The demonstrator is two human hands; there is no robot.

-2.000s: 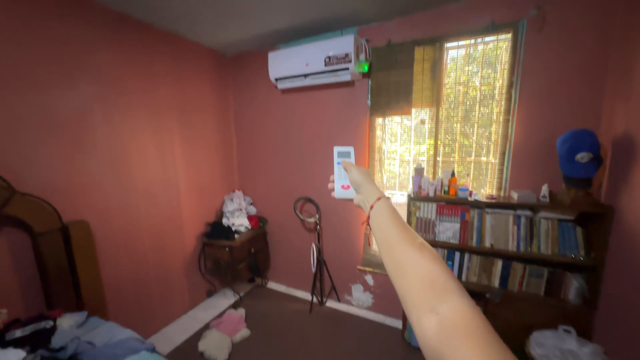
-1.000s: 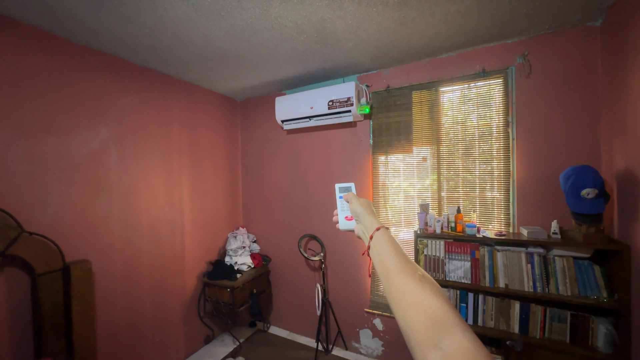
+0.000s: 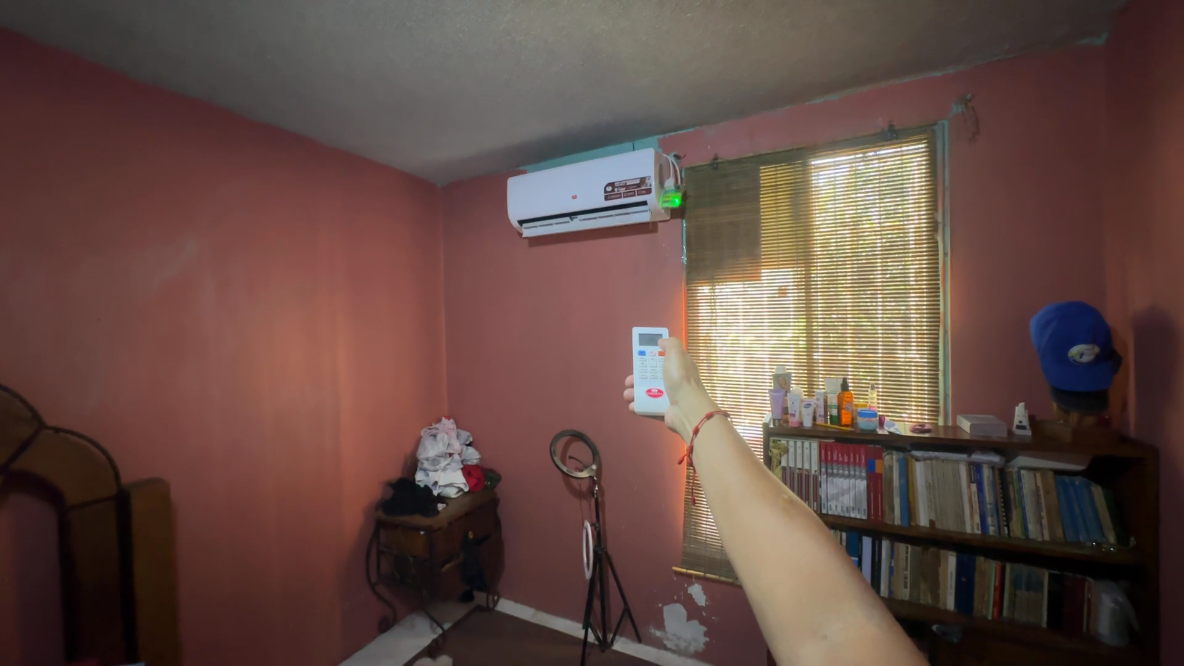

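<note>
My right hand (image 3: 680,379) is stretched out ahead at the middle of the view, shut on a white air conditioner remote control (image 3: 651,393). The remote stands upright, its small display and buttons facing me, with my thumb near the upper buttons. A red string bracelet (image 3: 705,425) circles the wrist. Above and beyond the hand, a white wall-mounted split air conditioner (image 3: 587,196) hangs near the ceiling, its lower louver showing a dark gap. A green light (image 3: 672,199) glows at its right end. My left hand is out of view.
A window with a slatted blind (image 3: 832,305) is behind my arm. At right stands a bookcase (image 3: 980,532) with books, bottles and a blue cap (image 3: 1075,347). A ring light on a tripod (image 3: 597,564) and a small wooden table (image 3: 435,536) holding clothes stand by the wall. A headboard (image 3: 148,573) is at left.
The view has tilted up markedly, bringing more ceiling in and taking the bedding at lower left out. My right hand stays extended with the remote in it.
</note>
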